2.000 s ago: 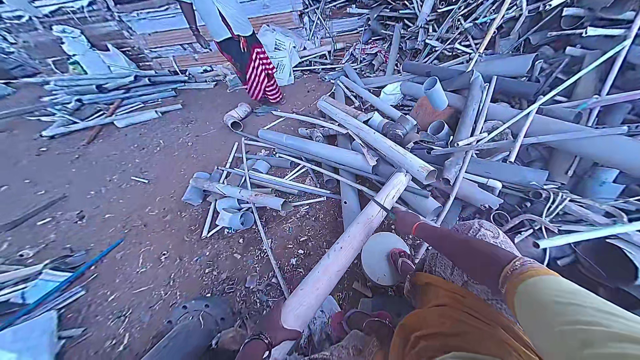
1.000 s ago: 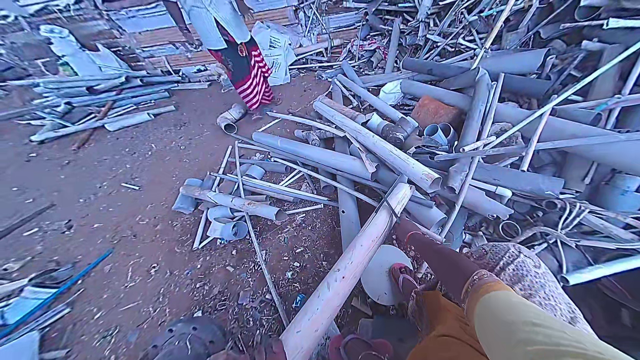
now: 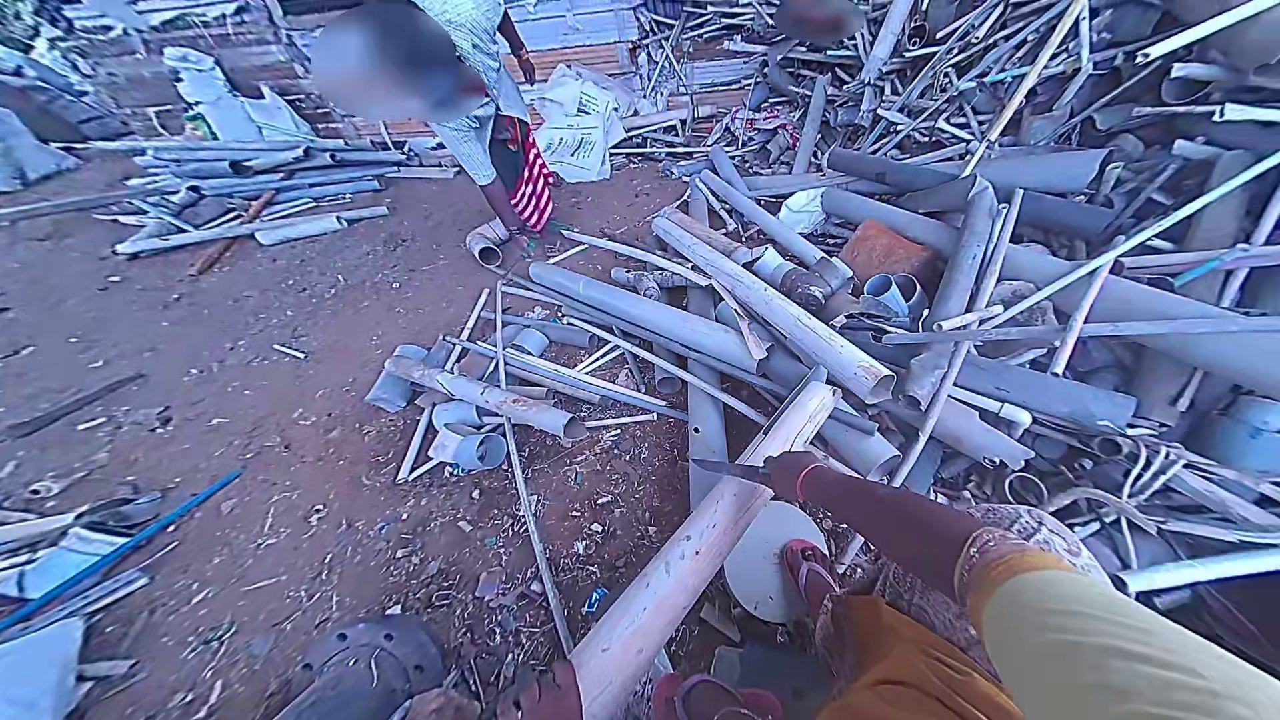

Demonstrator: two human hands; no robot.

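A pale, worn plastic pipe (image 3: 690,555) slants up from the bottom edge toward the middle. My right hand (image 3: 790,475) is closed on a knife, whose dark blade (image 3: 730,468) lies across the pipe near its upper end. At the bottom edge my left hand (image 3: 545,695) is at the pipe's lower end; its fingers are partly cut off by the frame. A round pale disc (image 3: 775,562) lies under the pipe, beside my sandalled foot (image 3: 810,575).
Grey pipes (image 3: 640,315) and short pipe pieces (image 3: 470,445) lie ahead, with a large heap (image 3: 1060,260) at right. Another person (image 3: 480,120) bends at the top, one hand near a pipe elbow (image 3: 487,243). A blue rod (image 3: 120,550) lies at left.
The other person, upright two seconds ago, has bent down with an arm reaching to the ground near the pipe elbow. My right hand and the knife have moved down the pipe from its upper end.
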